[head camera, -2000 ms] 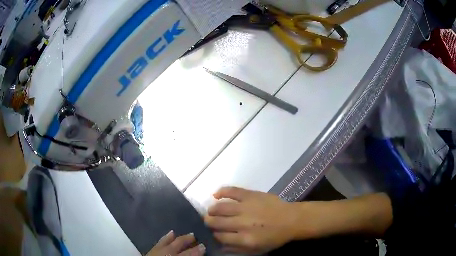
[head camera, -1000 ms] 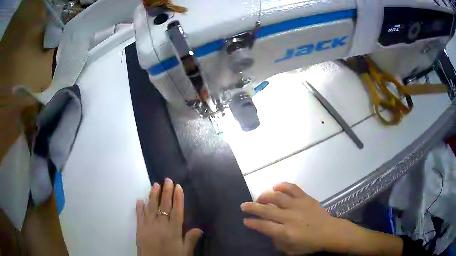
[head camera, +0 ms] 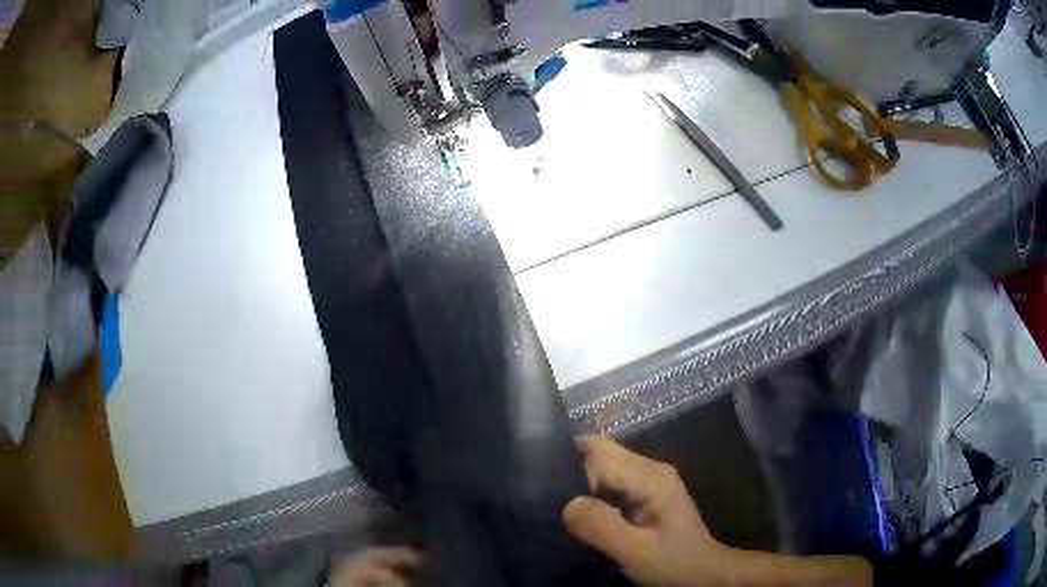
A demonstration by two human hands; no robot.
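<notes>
A long dark fabric piece runs from the sewing machine's presser foot down over the table's front edge, with a fold or second layer along its left side. My right hand holds the fabric's right edge just below the table edge, thumb and fingers pinched. My left hand is blurred and cut off by the bottom edge of the picture, left of the hanging fabric; its fingers' grip cannot be made out. A grey cylinder sits right of the needle area.
Slim grey tweezers lie on the white table. Yellow-handled shears and a brown strip lie at the back right. Grey and dark cloth pieces are at left. A white bag and blue crate stand below right.
Both hands have moved down off the tabletop towards the wearer. More fabric shows hanging over the front edge. The view has tilted down, so the machine head sits higher in the picture.
</notes>
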